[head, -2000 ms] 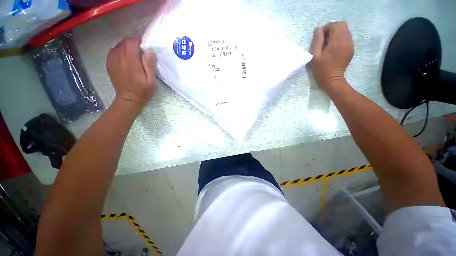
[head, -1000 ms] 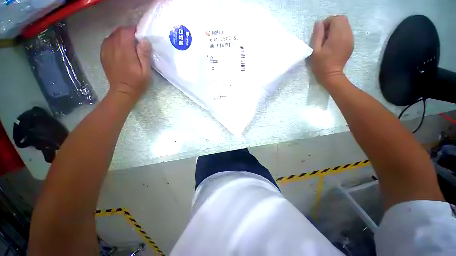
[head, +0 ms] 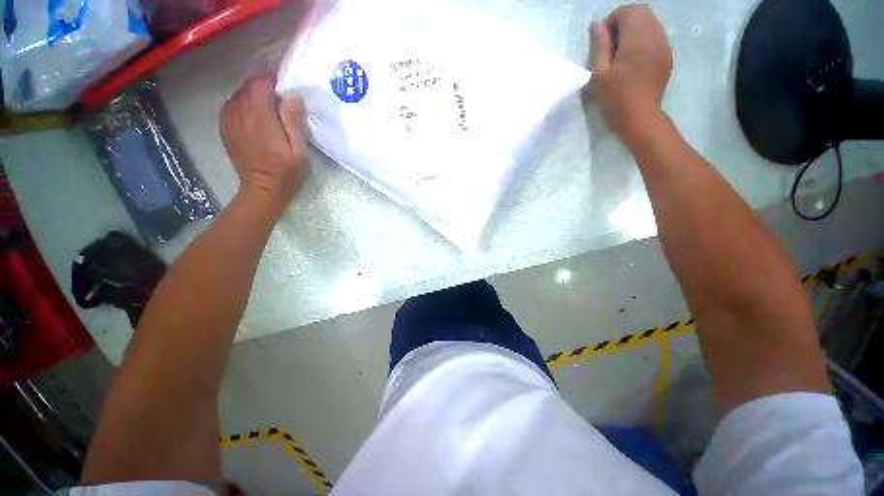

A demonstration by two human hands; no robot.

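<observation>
A shiny white poly bag [head: 436, 116] with a round blue logo and small dark print lies on the pale table, turned with one corner toward me. Its far part is washed out by glare and cut off by the top edge. My left hand [head: 264, 136] grips its left corner between thumb and fingers. My right hand [head: 632, 70] grips its right corner, fingers curled. Both hands are bare.
A small dark bagged item [head: 145, 170] and a black strap bundle [head: 116, 276] lie on the table at left. A red basket [head: 184, 48] holds a white and blue pack [head: 73, 48]. A black fan base [head: 793, 82] stands at right. A red crate [head: 39, 291] is at lower left.
The view has shifted slightly, so table items sit differently in the picture. Both hands still hold the bag's corners; the bag keeps about the same pose.
</observation>
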